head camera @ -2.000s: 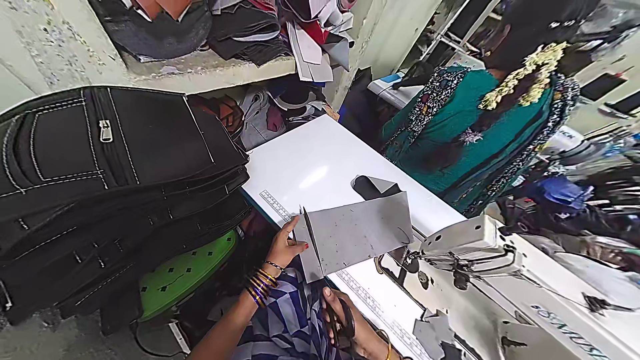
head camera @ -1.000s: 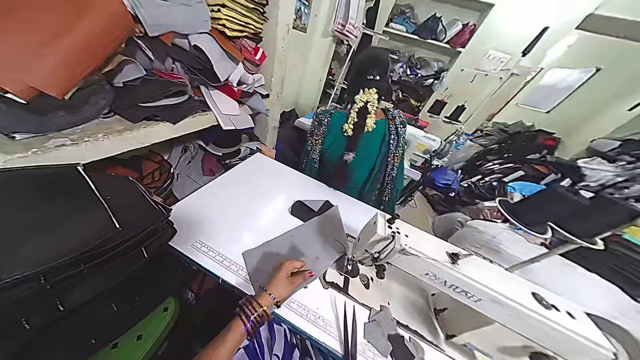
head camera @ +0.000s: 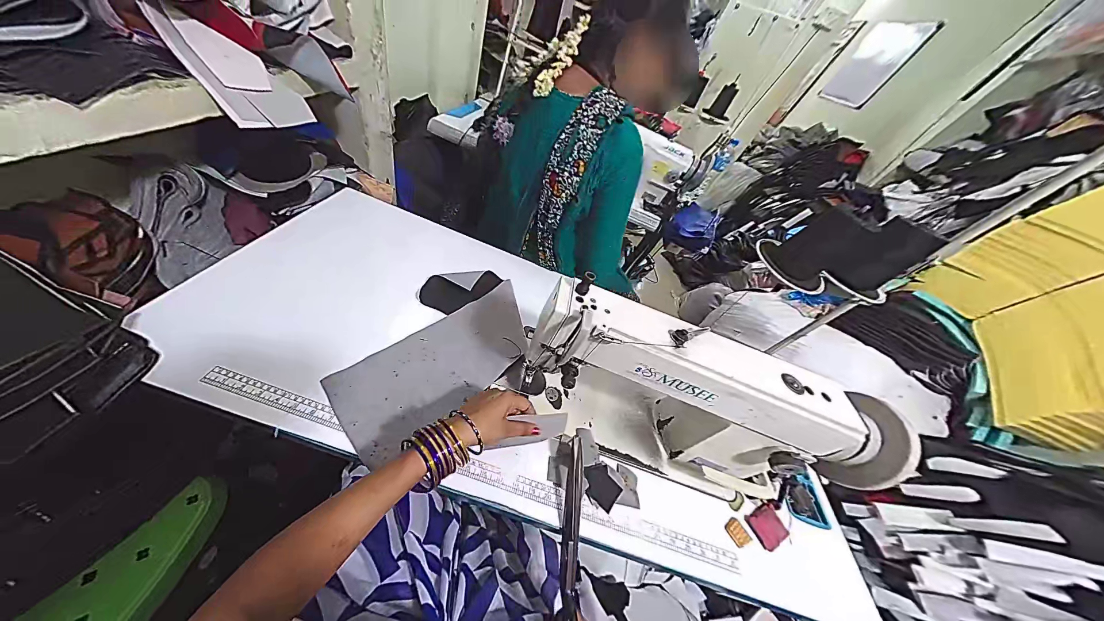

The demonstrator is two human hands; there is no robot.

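My left hand, with bangles at the wrist, pinches a narrow light-grey piece of sheet material between thumb and fingers. Whether that piece is joined to the large grey sheet beside it, I cannot tell. The large sheet lies on the white table, its right end by the needle area of a white sewing machine. Dark scissors point upward from the bottom edge, just right of my left hand; their handles are cut off by the frame. My right hand is not in view.
Small grey and black scraps lie right of the scissors. A dark folded piece sits behind the large sheet. A small blue tray stands at the machine's right end. A person in green is beyond the table.
My left hand was on the large grey sheet a second ago; now it pinches a narrow piece near the scissors. My right hand, seen with the scissors two seconds ago, is out of view.
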